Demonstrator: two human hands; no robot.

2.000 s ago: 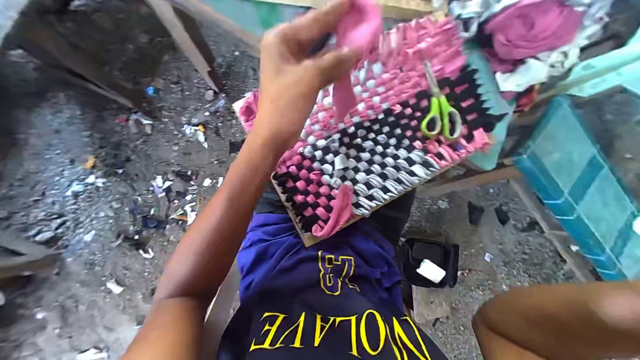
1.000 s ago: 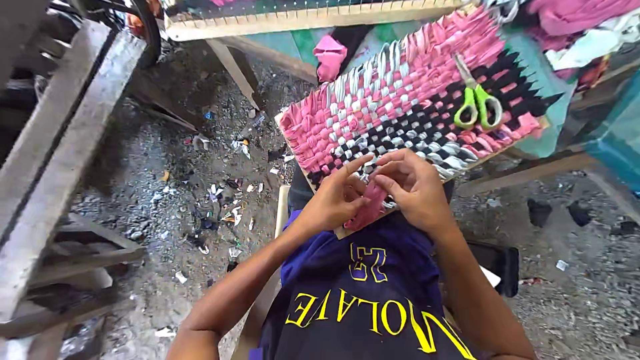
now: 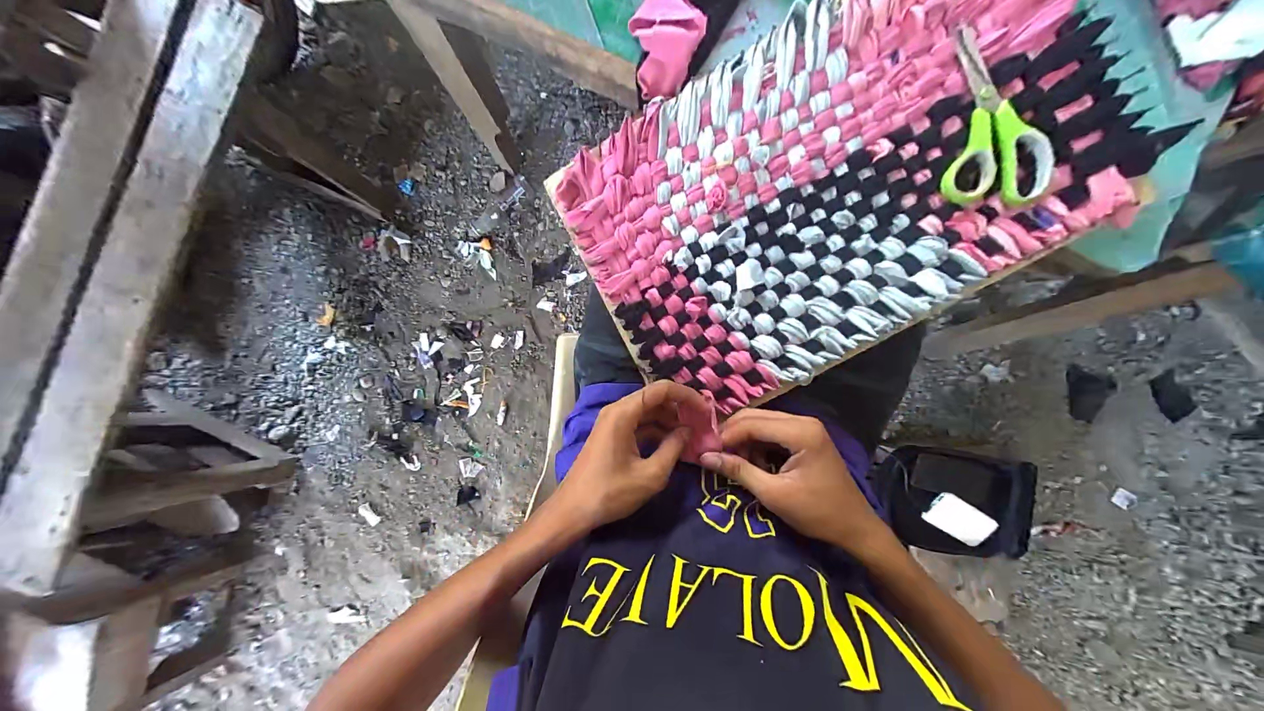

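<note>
A pink fabric strip (image 3: 699, 432) is pinched between my left hand (image 3: 632, 454) and my right hand (image 3: 790, 469), at the near corner of a woven rag mat (image 3: 810, 227). The mat, of pink, black and white cloth strips, lies on a wooden board frame across my lap and the table edge. Green-handled scissors (image 3: 995, 138) rest on its upper right part, blades pointing away from me. My fingers partly hide the strip, and its join to the mat cannot be made out.
Wooden beams (image 3: 128, 257) stand at the left, and a table leg (image 3: 464, 84) is beyond. Pink cloth (image 3: 667, 44) lies by the far table edge. At my right is an open black bag (image 3: 953, 499) with a white object on it. Scraps litter the gravel ground.
Two seconds ago my left hand was raised over the mat with pink cloth; now both hands are low at its near corner, holding the strip. The scissors still lie on the mat.
</note>
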